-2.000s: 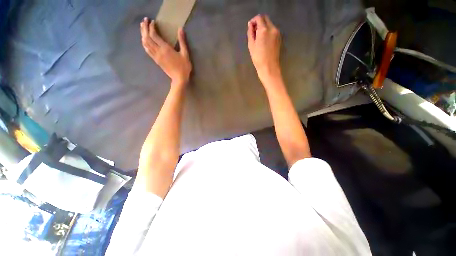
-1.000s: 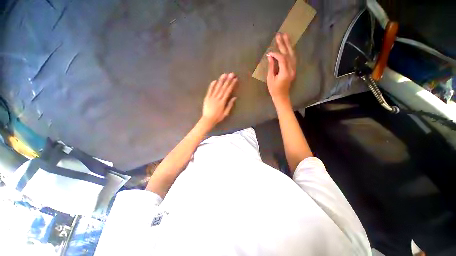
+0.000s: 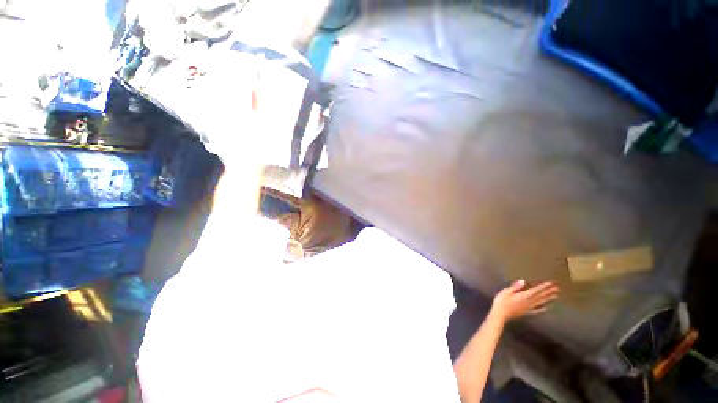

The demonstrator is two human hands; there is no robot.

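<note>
A tan cardboard template (image 3: 630, 260) lies flat on the grey cloth-covered table (image 3: 441, 157), towards its right end, with a small pale spot or piece on it. My right hand (image 3: 529, 299) is open and empty at the table's near edge, left of the template and not touching it. My left forearm (image 3: 235, 193) reaches up towards the light cut pieces (image 3: 272, 102) beside the table's left end. My left hand is lost in the glare there, so its grip cannot be seen.
An iron with an orange handle (image 3: 675, 354) stands at the table's lower right end. Blue crates (image 3: 79, 236) stand at the left. Brown cloth (image 3: 323, 224) is bunched below the table's left edge. A dark, blue-rimmed container (image 3: 598, 72) is at the upper right.
The view has swung left. My right hand has let go of the template, which lies on the table. My left hand has left the table and reached to the light pieces.
</note>
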